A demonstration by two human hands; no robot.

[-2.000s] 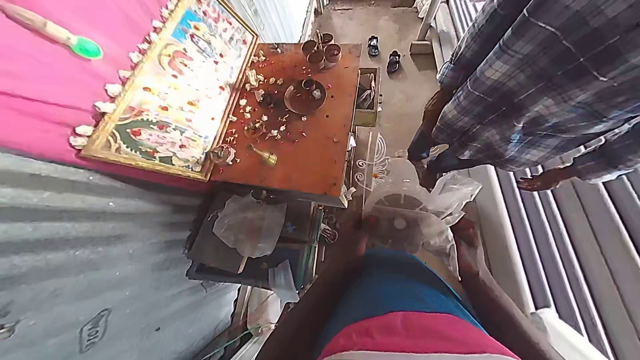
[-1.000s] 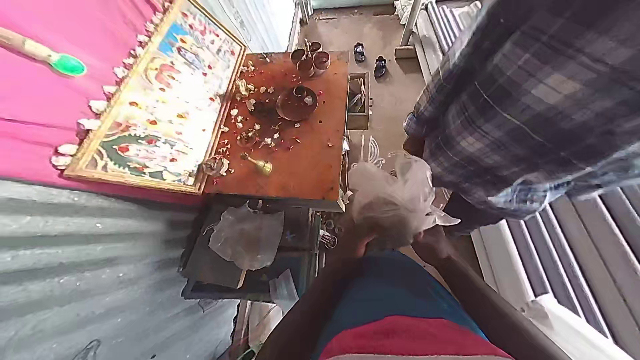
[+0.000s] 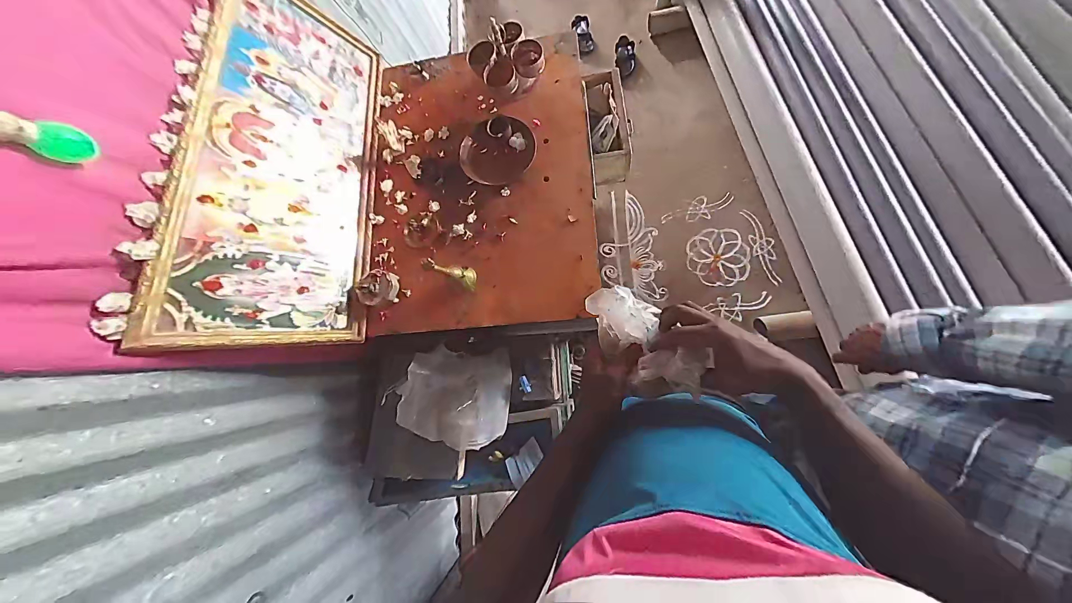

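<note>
A crumpled translucent plastic bag (image 3: 624, 320) is bunched between my two hands, in front of my waist. My left hand (image 3: 610, 368) grips its lower left side, partly in shadow. My right hand (image 3: 712, 339) has its bent fingers on the bag's right side. Left of the hands stands a reddish-brown table (image 3: 536, 268), bearing a small brass bell (image 3: 452, 273), a round metal bowl (image 3: 497, 151), a cluster of metal cups (image 3: 501, 74) and scattered flower petals. A gold-framed picture (image 3: 276, 184) edged with white flowers leans beside it.
Another person's plaid sleeve (image 3: 971, 335) and hand (image 3: 860, 345) are at the right. Below the table is a shelf (image 3: 419, 452) with a plastic sheet (image 3: 456, 398). An open drawer (image 3: 611, 159) juts out over the floor, which bears white drawn patterns (image 3: 718, 257). Corrugated metal lies along both sides.
The bag, spread wide two seconds ago, is now gathered into a small bunch in my hands. The person in plaid has moved back toward the lower right, uncovering the floor patterns.
</note>
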